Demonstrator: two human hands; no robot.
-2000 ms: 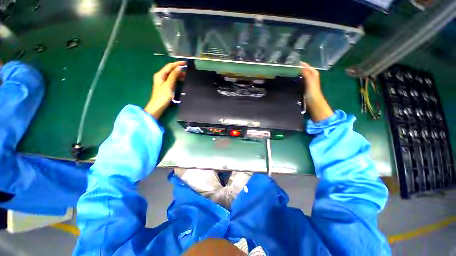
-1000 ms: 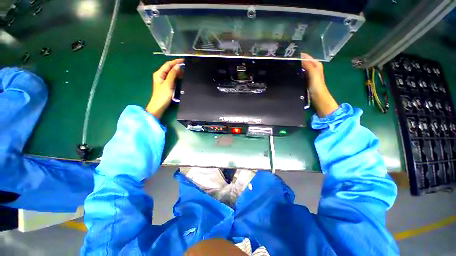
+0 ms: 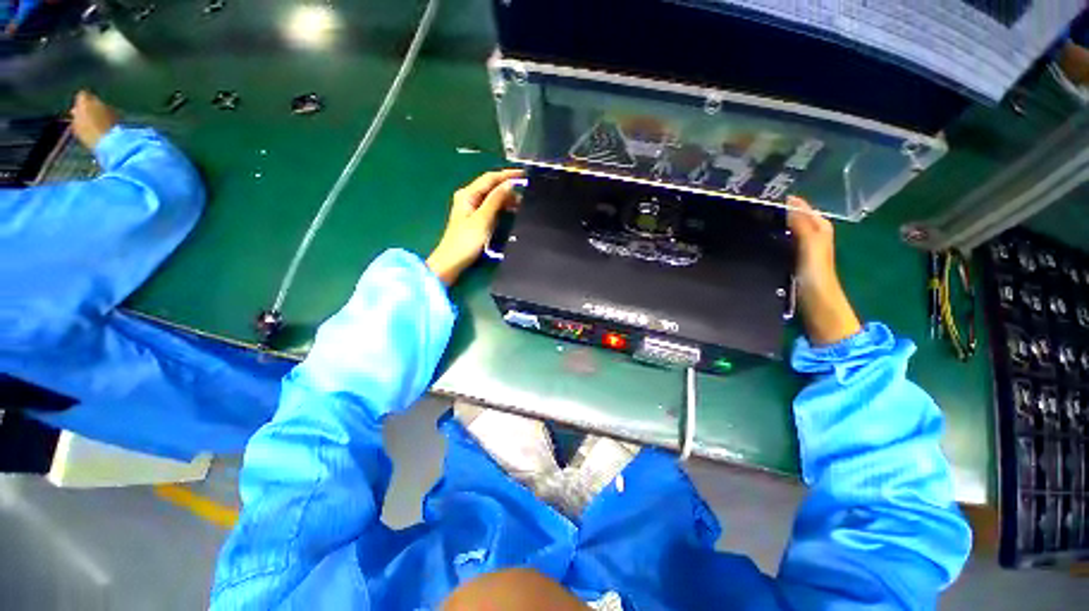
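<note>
The black machine base [image 3: 651, 269] lies flat on the green bench, with red digits, a lit red switch and a green light on its front edge. A small dark nest [image 3: 648, 218] stands at the rear centre of its top; whether a part sits in it is unclear. My left hand [image 3: 478, 221] is at the base's left rear corner, its fingers curled at the silvery side handle. My right hand [image 3: 816, 269] is at the right rear corner by the other handle, its fingertips partly behind the clear guard [image 3: 717, 137].
A dark machine housing [image 3: 728, 60] stands behind the guard. A black parts tray [image 3: 1051, 406] is at the right edge, near loose wires [image 3: 952, 304]. A pale hose [image 3: 346, 179] crosses the bench at left. Another worker's blue sleeve [image 3: 149, 191] and several small black parts [image 3: 307, 104] are at left.
The view has swung left, so the base and guard appear further right and tilted. Another worker's hand now shows at upper left. My hands stay at the base's sides.
</note>
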